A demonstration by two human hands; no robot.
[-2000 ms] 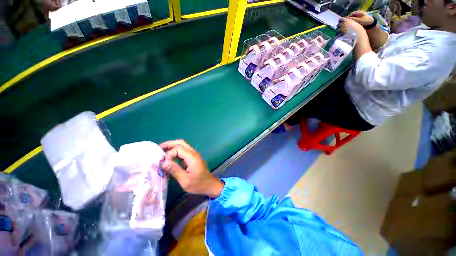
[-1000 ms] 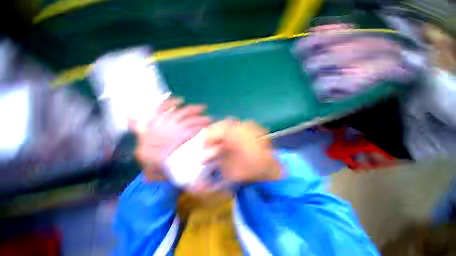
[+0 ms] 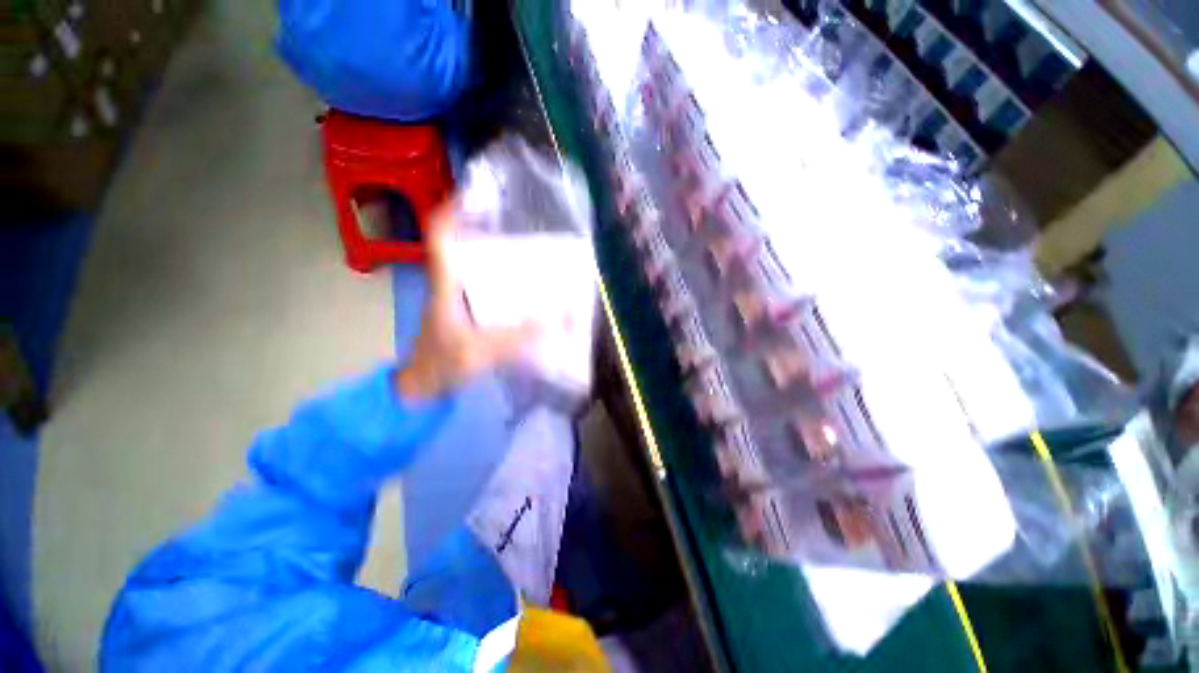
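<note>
My left hand [image 3: 454, 335] is left of centre, blurred, holding a pink-white retail box [image 3: 546, 296] beside the bench edge. The box is in a clear poly bag [image 3: 519, 191] whose loose end extends beyond it. Crowded rows of bagged boxes [image 3: 789, 355] stand on the green bench, their tops glaring white and loose film sticking up. A corner of a flat whitish stack [image 3: 861, 605] shows beside the nearest boxes. My right hand is not in view.
A red stool [image 3: 384, 184] stands on the floor at upper left, with a person in a blue jacket [image 3: 375, 53] above it. A pale sheet or bag with a dark mark [image 3: 526, 506] is below the held box. Dark boxes [image 3: 966, 79] line the upper right.
The view has swung left to the rows of bagged boxes. Both hands were together around a pale item; now only my left hand shows, holding the bagged box out by the bench edge.
</note>
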